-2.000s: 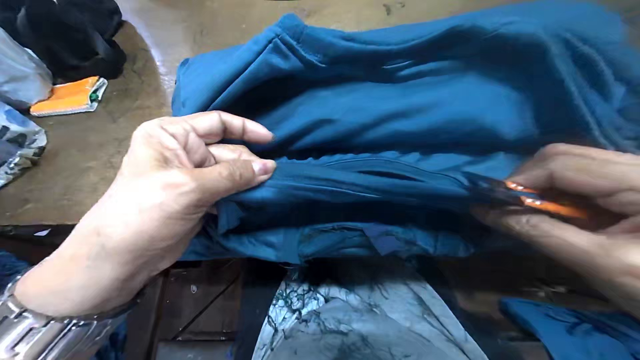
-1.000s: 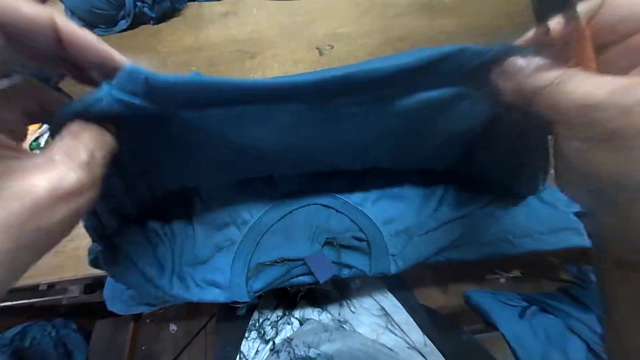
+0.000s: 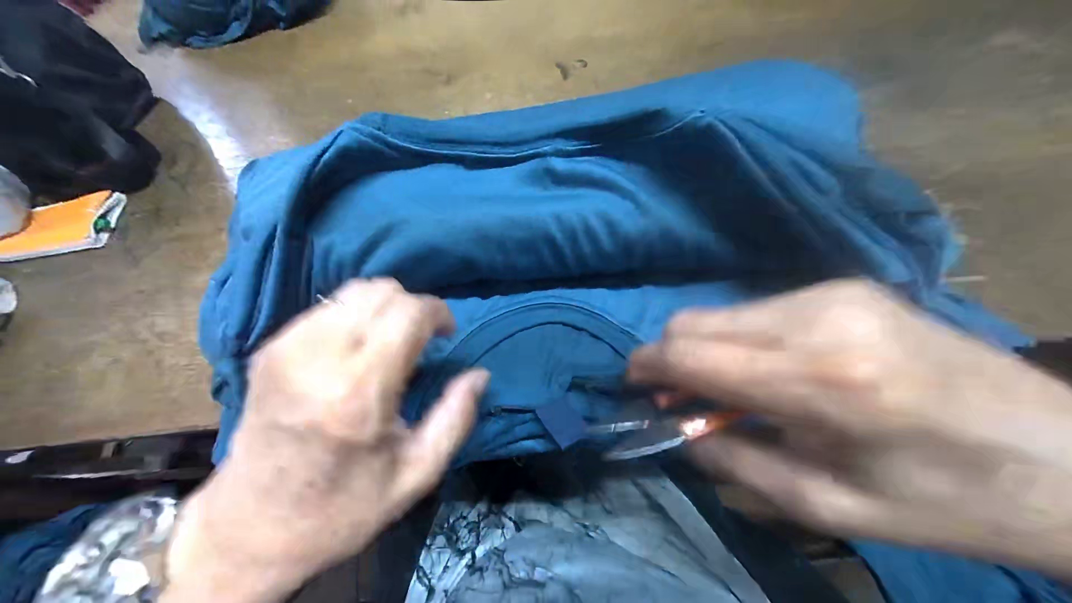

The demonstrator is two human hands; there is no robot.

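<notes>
A blue knit garment [image 3: 519, 209] lies spread on the table, its round neckband [image 3: 553, 314] near the front edge. By the neckband is a small dark blue fabric label [image 3: 561, 421]. My left hand [image 3: 343, 402] is over the garment left of the neckband, thumb and fingers apart, with nothing seen between them. My right hand [image 3: 804, 394], blurred, holds small thread snips [image 3: 708, 425] with orange parts; their metal blades point left, close to the label.
On the wooden table [image 3: 435, 59] a black cloth [image 3: 67, 109] and an orange packet [image 3: 63, 224] lie at the left. A dark blue cloth bundle [image 3: 226, 17] sits at the far edge of view. More blue fabric [image 3: 946, 574] hangs at the lower right.
Both hands held up the garment's edge a second ago; that edge now lies on the table and the left hand has let go. The snips' blades now point at the neckband area.
</notes>
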